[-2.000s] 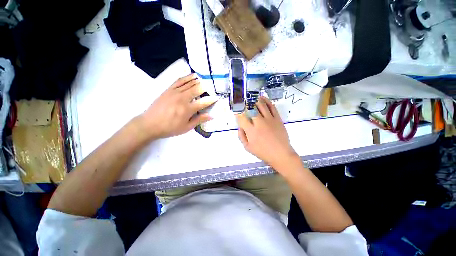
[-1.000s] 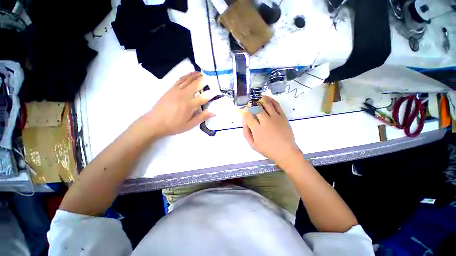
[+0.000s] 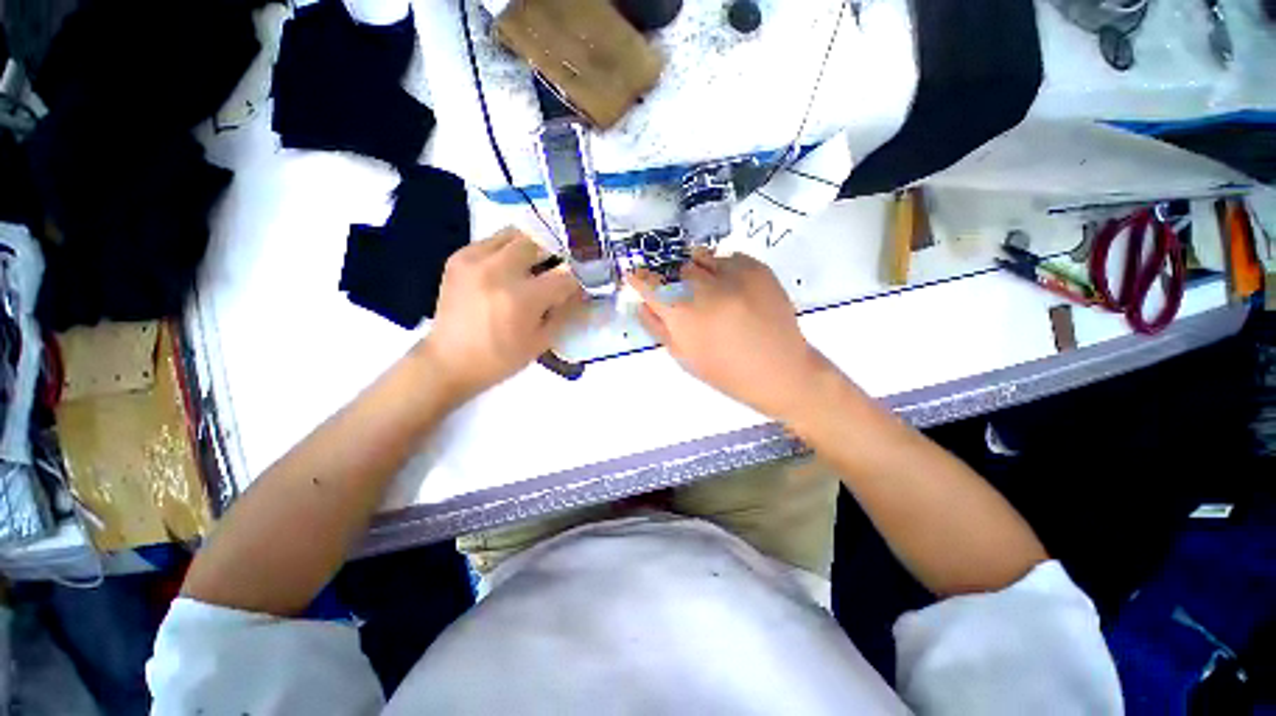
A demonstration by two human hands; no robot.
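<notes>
A white sewing machine head [image 3: 742, 84] stands in front of me. Its long metal-edged plate [image 3: 575, 203] points down at the presser foot area [image 3: 655, 252]. My left hand [image 3: 497, 311] is just left of the foot, fingers curled, with a small dark bit at its fingertips. My right hand [image 3: 728, 325] is just right of the foot, its fingertips close to it. Any piece under the fingers is too hidden to make out. Black cut pieces [image 3: 409, 245] lie on the white table left of the machine.
A black fabric heap [image 3: 126, 168] is at far left above a plastic-wrapped brown package [image 3: 126, 448]. A brown block [image 3: 581, 56] sits on the machine. A black strip [image 3: 966, 91] hangs over it. Red-handled scissors [image 3: 1136, 273], snips [image 3: 1043, 269] and an orange tool [image 3: 1240, 248] lie right.
The view has shifted, so the machine appears further left. My hands are closer together at the foot. The left fingers are more curled. The black cut pieces now show a gap between them.
</notes>
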